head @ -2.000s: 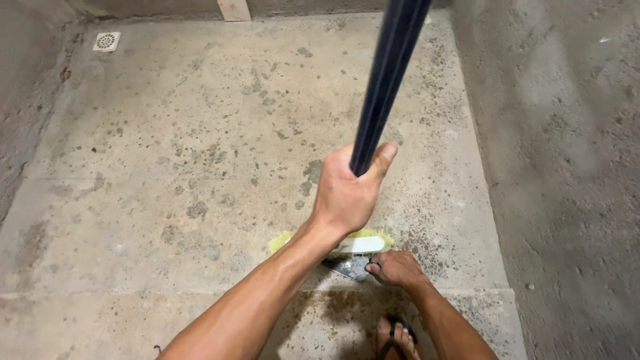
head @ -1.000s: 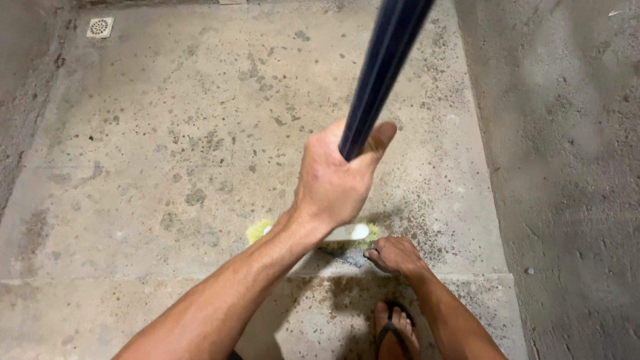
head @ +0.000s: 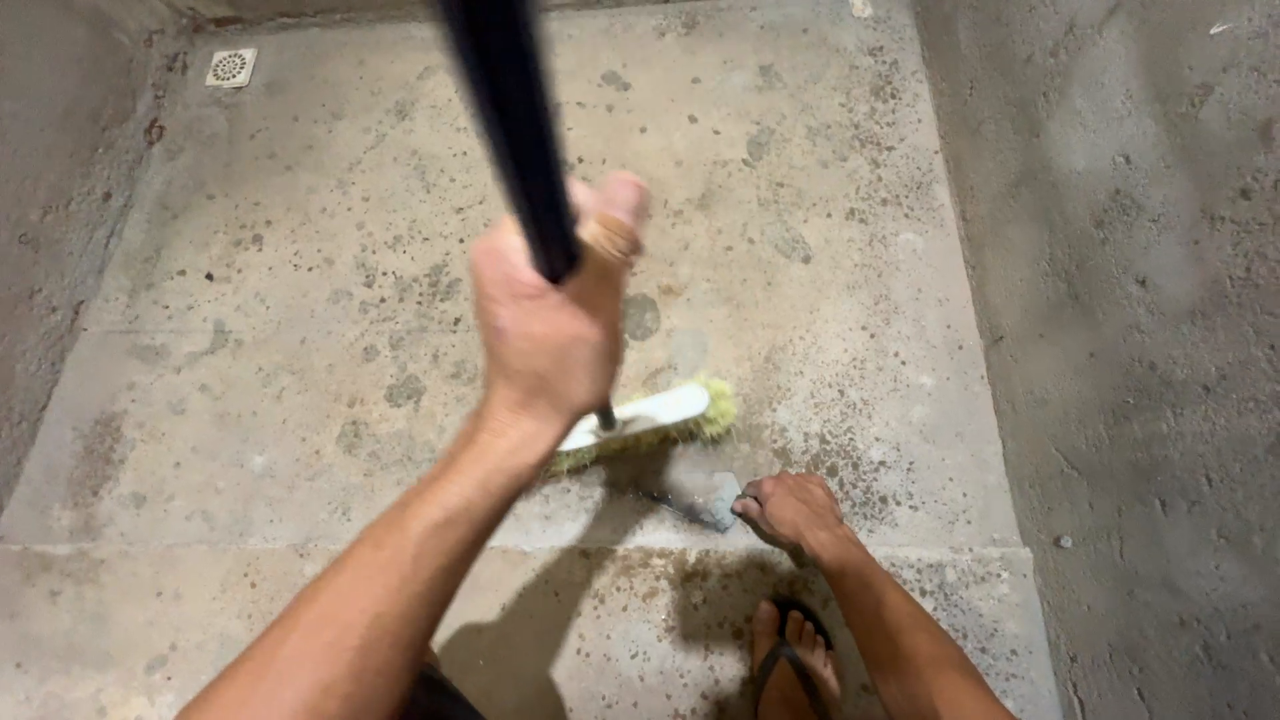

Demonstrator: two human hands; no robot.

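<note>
My left hand (head: 545,310) grips the dark pole (head: 510,130) of a push broom, which rises toward the top of the view. Below that hand, the broom's white head (head: 665,408) with yellow-green bristles rests on the concrete floor, tilted up to the right and partly hidden behind my wrist. My right hand (head: 795,512), low and right of the broom head, holds a grey metal trowel (head: 710,500) by its handle. The trowel's blade lies at the floor, just below the bristles and pointing left.
Rough walls stand at the left (head: 60,180) and right (head: 1130,300). A square floor drain (head: 231,68) sits in the far left corner. A low edge (head: 300,548) crosses the floor near me. My foot in a black flip-flop (head: 790,660) is below my right hand.
The broom head has moved up off the trowel and now slants, showing more of its white top. The pole leans to the left now, where it leaned right before. My right hand still holds the trowel.
</note>
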